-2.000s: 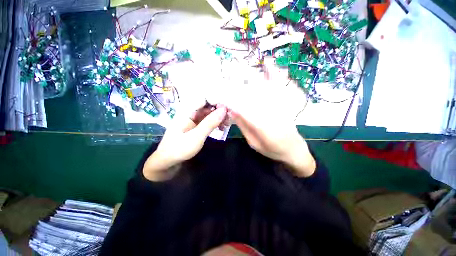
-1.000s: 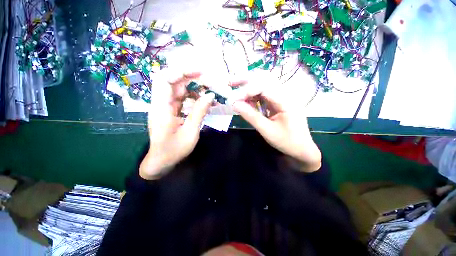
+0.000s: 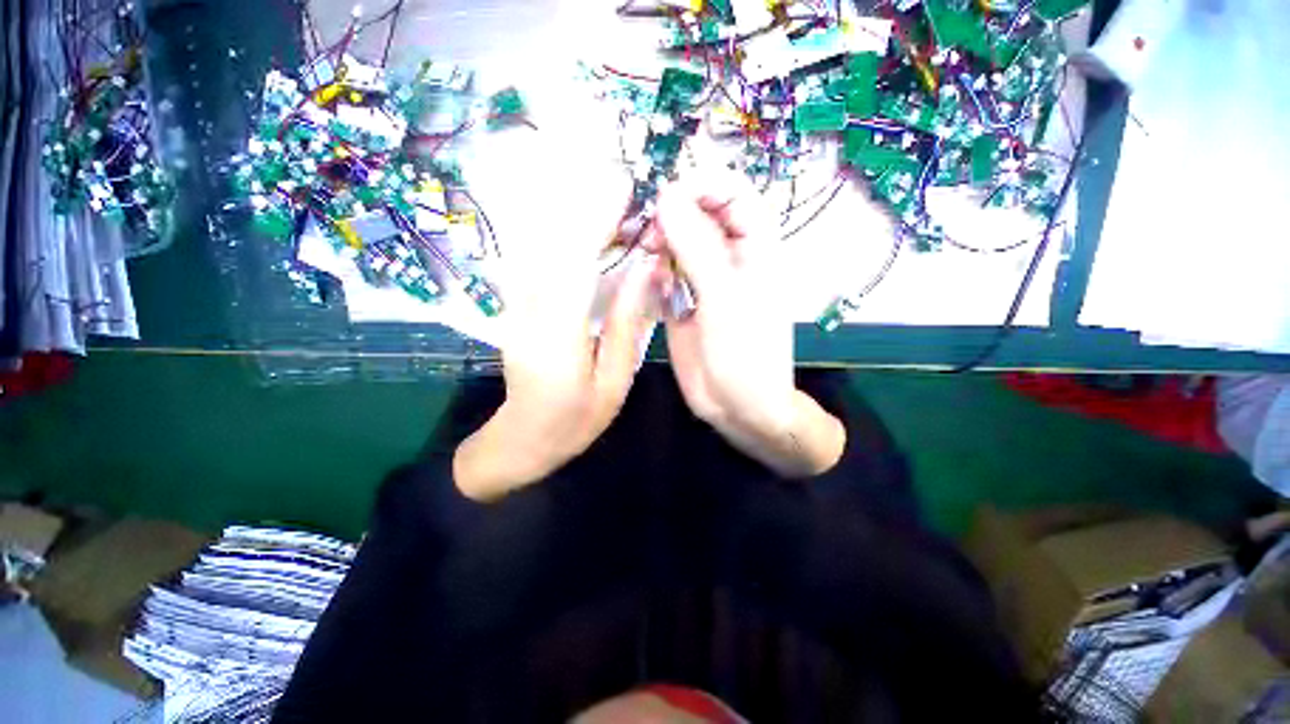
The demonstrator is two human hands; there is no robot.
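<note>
My left hand and my right hand are close together above the pale work sheet, near the bench edge. Their fingers meet around thin dark lead wires. A small piece shows between the hands; glare and the fingers hide what it is. A pile of wired circuit boards lies to the left. A larger pile with more bare green boards lies to the right. One small board lies on a wire at the sheet's front edge, right of my right hand.
A clear plastic tray with more boards and stacked grey panels are far left. A black cord and large white sheets are at right. Cartons and striped stacks are on the floor below.
My hands have closed in from being spread around a dark green board. That board no longer shows between them. A small board on a wire now lies at the front edge of the sheet.
</note>
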